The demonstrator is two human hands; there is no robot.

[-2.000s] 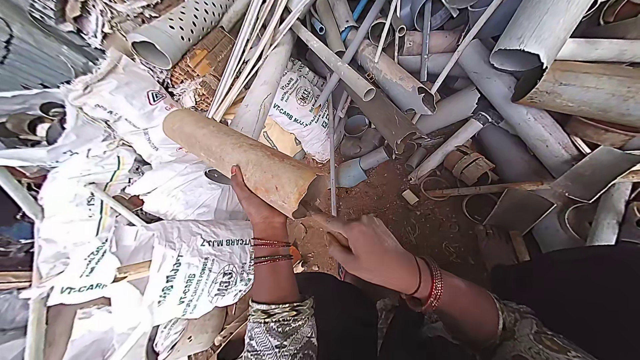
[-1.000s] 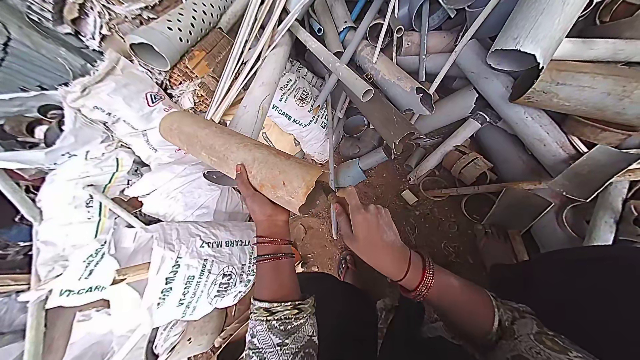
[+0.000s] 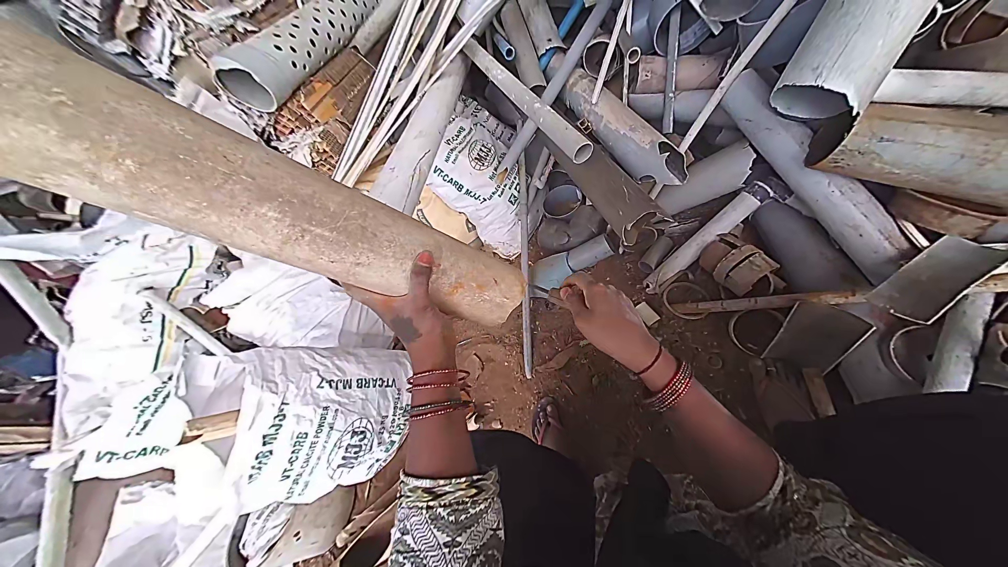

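A long, wide, dirt-stained plastic pipe (image 3: 260, 213) slants from the upper left down to the middle of the view. My left hand (image 3: 413, 303) supports it from below near its lower end, with the thumb up over its side. My right hand (image 3: 602, 319) is closed around the handle of a tool, which looks like a knife (image 3: 543, 292). Its thin metal part points left to the rim of the pipe's lower end; most of the tool is hidden by my fingers. A thin grey rod (image 3: 525, 315) stands just behind that pipe end.
Many scrap pipes (image 3: 819, 181) are heaped at the right and back. A perforated grey pipe (image 3: 291, 51) lies at the upper left beside thin pale strips (image 3: 394, 87). White printed sacks (image 3: 315, 417) cover the lower left. Brown ground (image 3: 504, 370) with small chips shows below the hands.
The pipe's far end has swung toward the camera, so the pipe now reaches past the left edge. My right hand stays by its lower end with the tool.
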